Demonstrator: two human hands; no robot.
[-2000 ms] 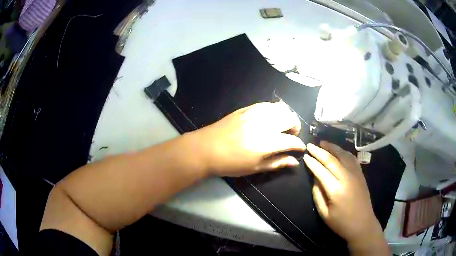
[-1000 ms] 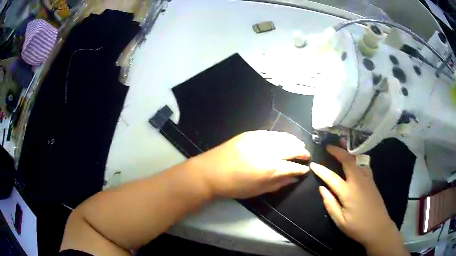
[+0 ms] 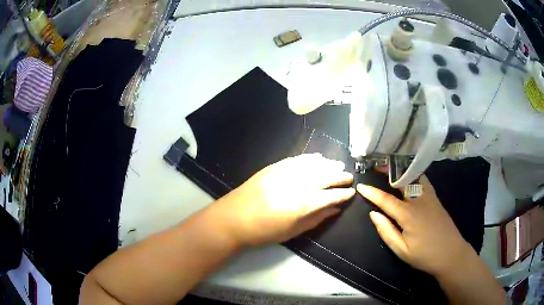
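A black garment panel (image 3: pixel 238 113) lies on the white machine table, partly under the sewing machine head (image 3: pixel 405 101). Its placket (image 3: pixel 334 257) with pale stitch rows runs along the near edge, with a short tab (image 3: pixel 176 152) at the far left end. Pale stitch lines of a patch pocket (image 3: pixel 325 146) show just left of the presser foot (image 3: pixel 360 165). My left hand (image 3: pixel 292 199) lies flat on the panel, fingertips beside the foot. My right hand (image 3: pixel 411 223) rests on the panel just right of it, fingers spread, one finger partly hidden behind the white curved guard (image 3: pixel 426 140).
A stack of black cut panels (image 3: pixel 83 155) with pale thread lies at the left. A small tan-grey block (image 3: pixel 287 38) sits at the far table edge. A reddish-brown case (image 3: pixel 521 239) is at the right edge. Striped cloth (image 3: pixel 33 84) is at the far left.
The view has shifted, so the machine appears further left. The panel has turned slightly, and more pale stitching of the pocket shows beside my left hand. Both hands stay on the cloth near the foot.
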